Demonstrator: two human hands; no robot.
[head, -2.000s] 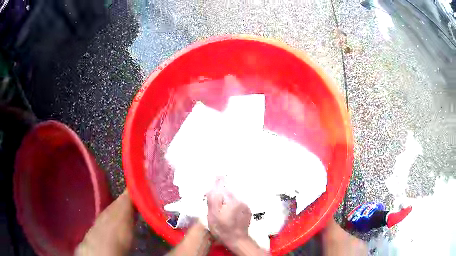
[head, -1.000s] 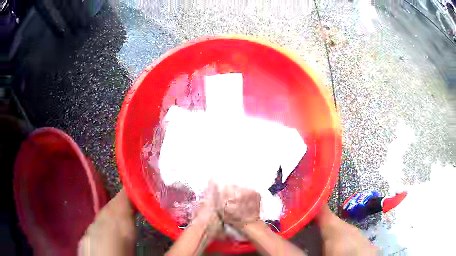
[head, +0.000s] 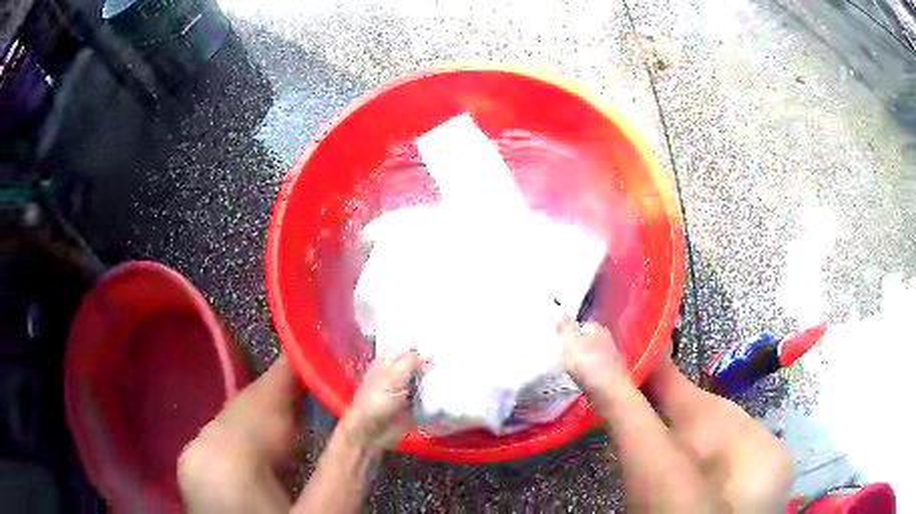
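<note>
A bright white garment (head: 472,271) lies bunched in a large red basin (head: 277,256) that holds pinkish water. A narrow part of it sticks up towards the far side of the basin. My left hand (head: 387,387) grips the garment's near left edge. My right hand (head: 593,353) grips its near right part. The hands are apart, with the cloth between them over the basin's near side. A little dark cloth or trim (head: 591,293) shows beside the white at the right. Overexposure hides the folds.
A smaller, duller red basin (head: 151,392) stands at the left. A blue bottle (head: 743,363) with a red cap lies on the floor at the right. Part of a red container (head: 854,500) shows at the bottom right, and a dark bucket (head: 166,30) at the top left. My legs flank the large basin.
My hands were close together at the basin's near side and have moved apart, left and right, holding the garment. The cloth's narrow part now tilts to the left. The view has shifted slightly.
</note>
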